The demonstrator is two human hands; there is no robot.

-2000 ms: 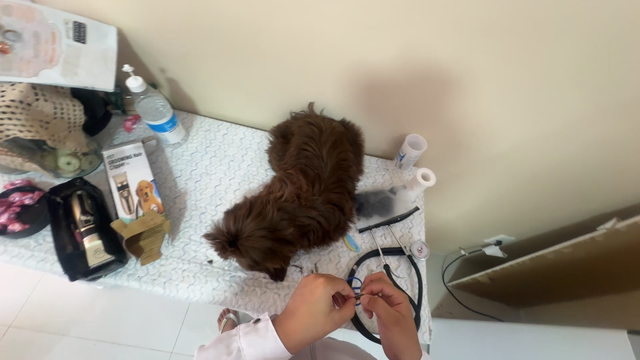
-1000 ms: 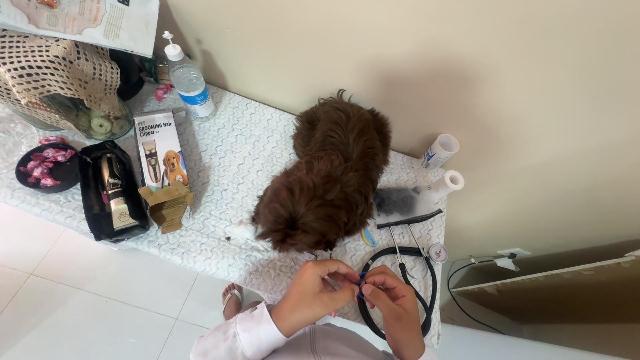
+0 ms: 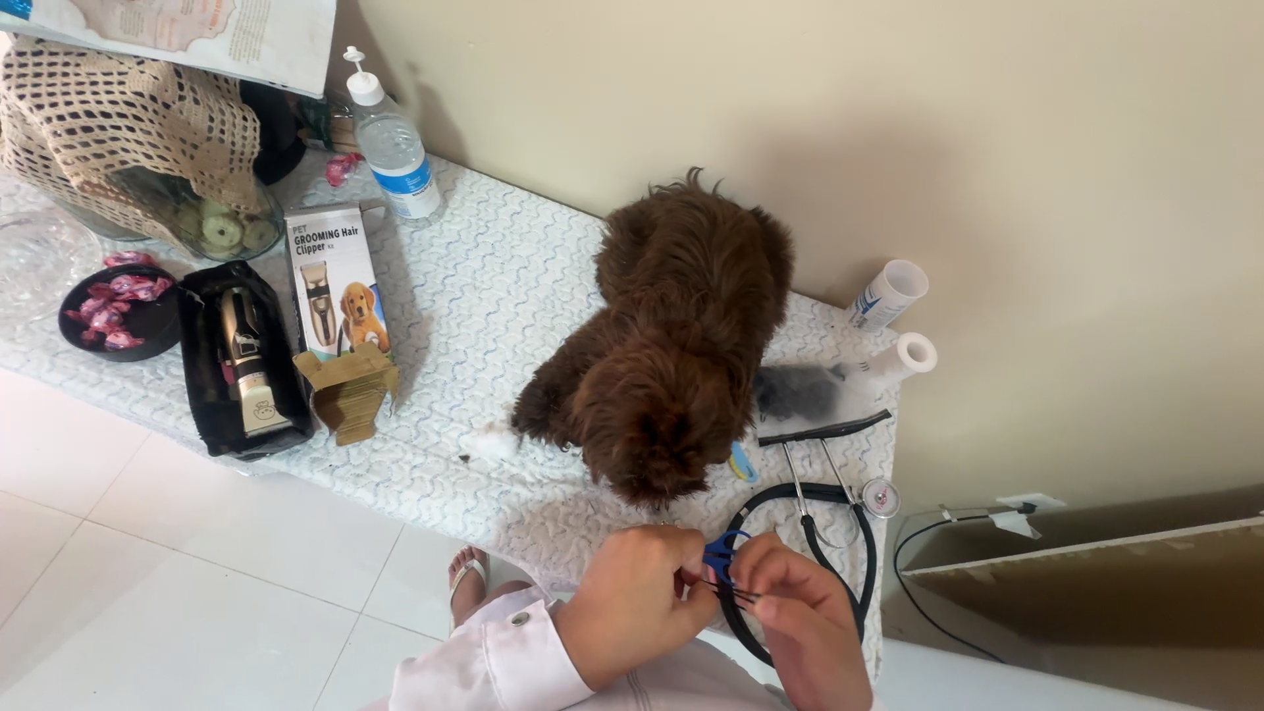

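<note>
My left hand (image 3: 637,597) is closed around part of a small tool with blue handles (image 3: 724,555), perhaps scissors. With its fingertips, my right hand (image 3: 800,597) pinches thin dark pieces beside those handles; what they are is unclear. Just beyond my hands a brown long-haired dog (image 3: 681,346) lies on the quilted cloth (image 3: 444,365), its head lowered toward me. A black stethoscope (image 3: 867,553) lies looped beneath and right of my right hand. By the dog's muzzle is a small blue and yellow object (image 3: 743,462), partly hidden.
At the left are a hair clipper (image 3: 247,365) in a black pouch, a clipper box (image 3: 331,276), a black bowl of wrapped candies (image 3: 163,326) and a pump bottle (image 3: 395,158). White containers (image 3: 889,294) stand by the right edge near the wall. A cable (image 3: 913,533) hangs beyond the table.
The dog's head has moved from the left side round toward my hands. My hands stay close together, and the blue handles show more plainly now. The view has shifted somewhat.
</note>
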